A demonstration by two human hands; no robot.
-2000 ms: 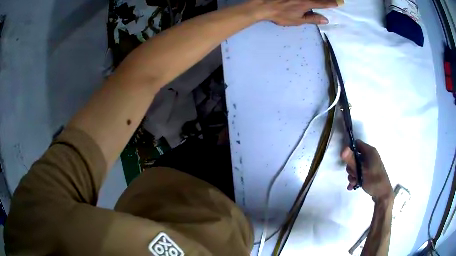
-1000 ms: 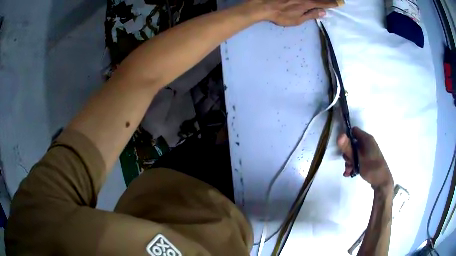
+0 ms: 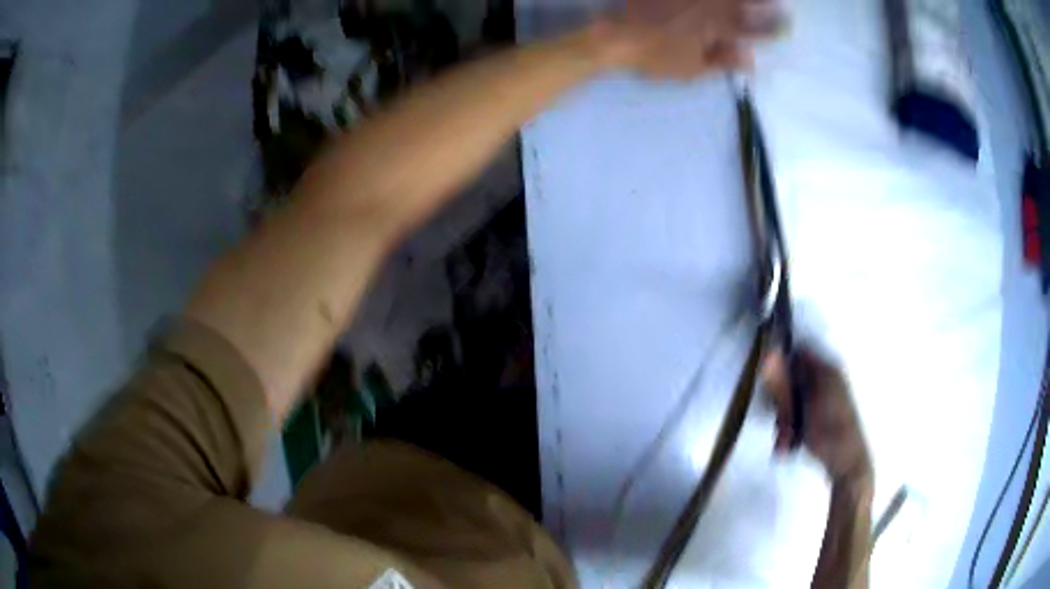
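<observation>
My right hand (image 3: 820,414) is shut on the handles of the black tailor's shears (image 3: 778,247). The long blades point up along the curved edge of the white paper pattern (image 3: 887,311). An olive fabric offcut strip (image 3: 728,431) hangs beside the blades and runs down the table. A thin white strip (image 3: 674,420) trails to its left, blurred. My left hand (image 3: 691,35) lies at the top near the blade tips, over the pattern's edge. It is blurred and partly cut off by the picture's top edge.
The cloth-wrapped pattern weight (image 3: 935,121) lies on the pattern at the top right. A red and black tool (image 3: 1032,213) is at the far right edge, with a cord below. The pale table (image 3: 622,299) ends at the left, above a scrap pile (image 3: 334,81).
The whole view has blurred and shifted slightly downward. My right hand and the shears sit a little lower and further left. The white strip has moved and looks thinner.
</observation>
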